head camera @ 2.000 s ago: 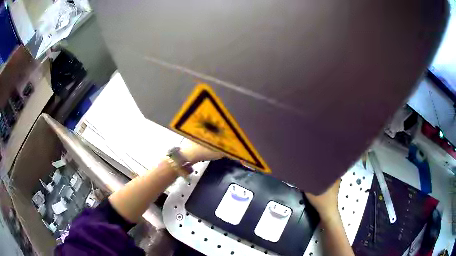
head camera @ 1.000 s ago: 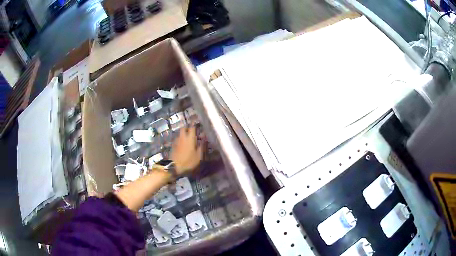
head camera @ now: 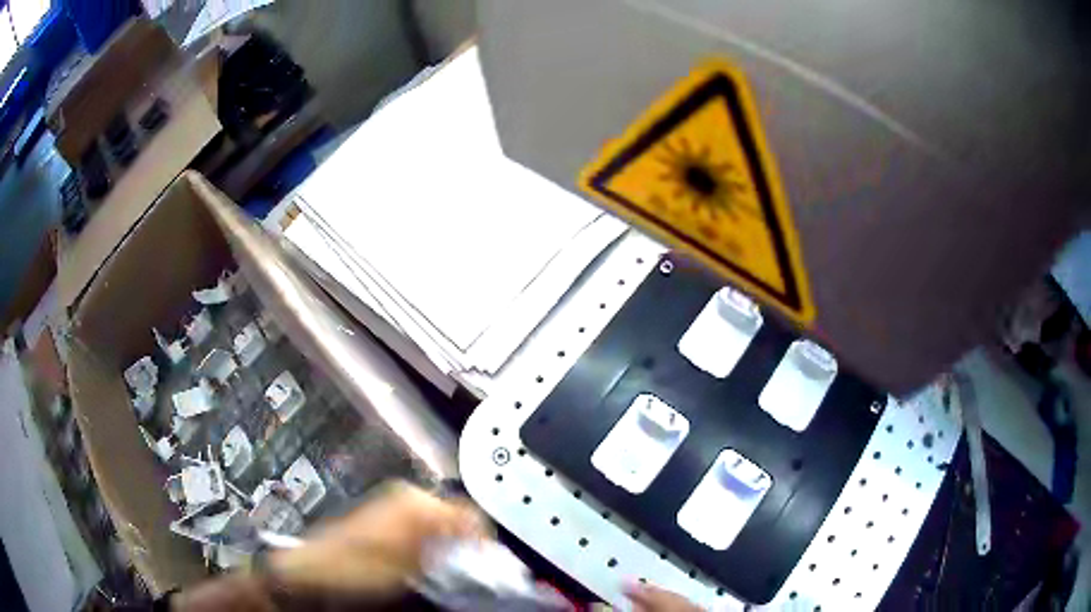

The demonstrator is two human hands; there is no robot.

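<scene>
Several white power adapters [head camera: 641, 444] lie flat in the black marking fixture [head camera: 574, 412]. My left hand [head camera: 389, 540], blurred by motion, is between the carton and the fixture at the bottom. It is closed on a blurred white thing [head camera: 473, 574] that looks like one or more adapters; the number cannot be told. Only blurred fingertips of my right hand [head camera: 656, 598] show at the bottom edge, below the fixture; whether they hold anything is hidden.
The carton [head camera: 305, 347] with loose adapters [head camera: 201, 482] stands at left. White sheets [head camera: 419, 215] lie behind the perforated table [head camera: 538, 508]. The grey laser head [head camera: 885, 179] hangs over the fixture's back right. A steel ruler [head camera: 979, 478] is at right.
The view has turned right from the carton. My left hand has come out of the carton and moved right, now holding white material. Fingertips of my right hand have appeared at the bottom edge.
</scene>
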